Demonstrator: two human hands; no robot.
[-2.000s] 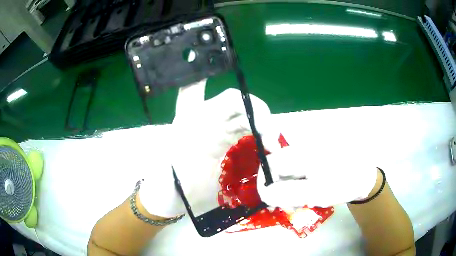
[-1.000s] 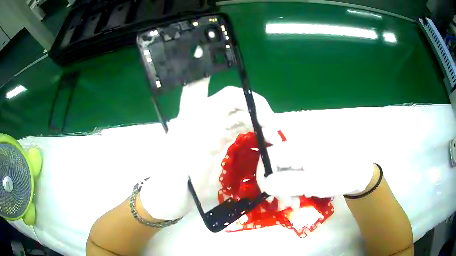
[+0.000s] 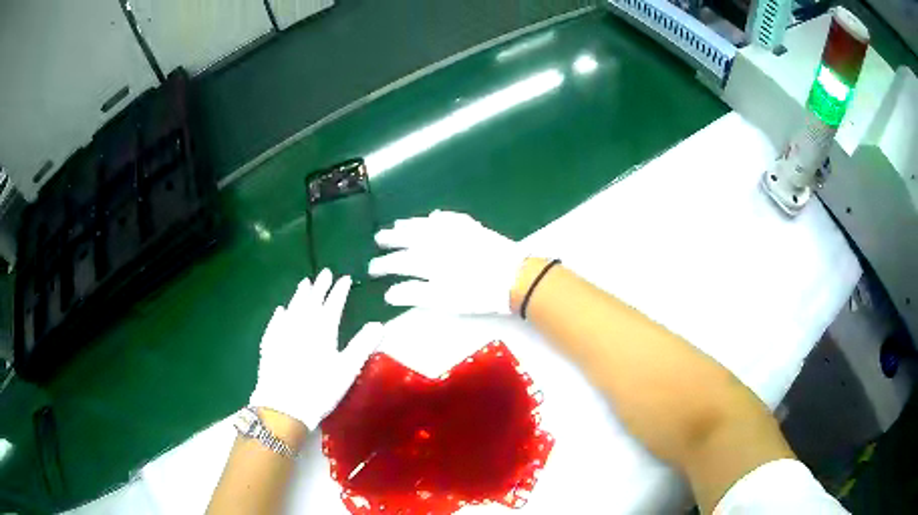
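A black phone middle frame [image 3: 339, 184] lies on the green conveyor belt, its solid plate end away from me and its large window towards me. My left hand [image 3: 310, 352], in a white glove, has its fingers spread at the frame's near end. My right hand [image 3: 448, 264], gloved in white, is spread just right of the frame. Neither hand grips it; whether the fingertips touch it I cannot tell. A pile of glossy red film [image 3: 438, 433] lies on the white bench covering [image 3: 644, 251], below and between my hands.
Black plastic trays [image 3: 116, 226] stand at the left of the green belt [image 3: 473, 171]. Another dark frame [image 3: 47, 453] lies on the belt at lower left. A signal tower light [image 3: 830, 96], lit green, stands beside a white machine [image 3: 896, 151] at right.
The middle frame has gone from my hands onto the belt. Both hands have let go and opened. The view has turned right, bringing in the tower light; the fan has left view.
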